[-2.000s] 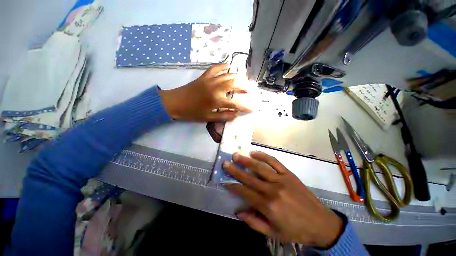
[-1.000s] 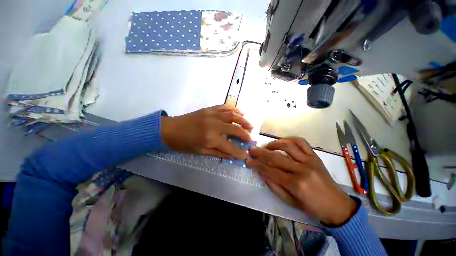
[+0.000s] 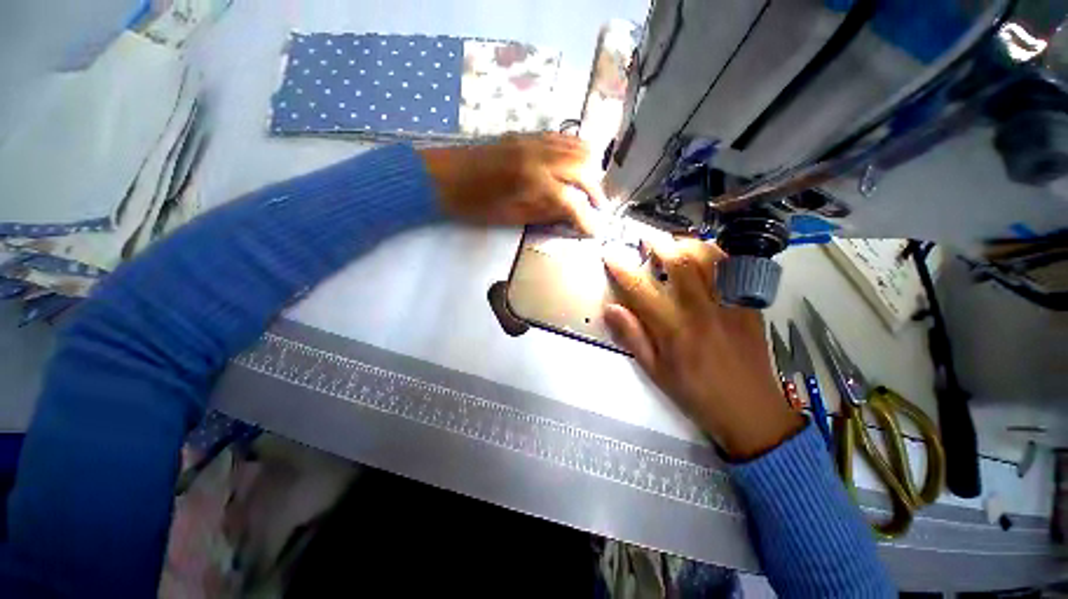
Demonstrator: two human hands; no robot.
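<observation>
A patchwork piece (image 3: 611,84) runs under the sewing machine head (image 3: 808,105); its floral end shows behind my left hand, and lamp glare washes out the part at the needle. My left hand (image 3: 521,181) holds the piece down left of the needle, fingertips in the glare. My right hand (image 3: 691,322) holds its near part in front of the needle, thumb and fingers apart over the needle plate (image 3: 568,287). The exact grip of the fingertips is hard to see.
A dotted and floral stack (image 3: 369,84) lies behind my left arm, more layered pieces (image 3: 88,152) at far left. Shears (image 3: 896,439), snips (image 3: 814,392), a black-handled tool (image 3: 958,433) and a card (image 3: 878,275) lie right. Ruler tape (image 3: 469,415) crosses the front edge.
Both hands have moved from the table's front edge up to the needle with the piece. The right hand now lies on the needle plate. The view has shifted slightly.
</observation>
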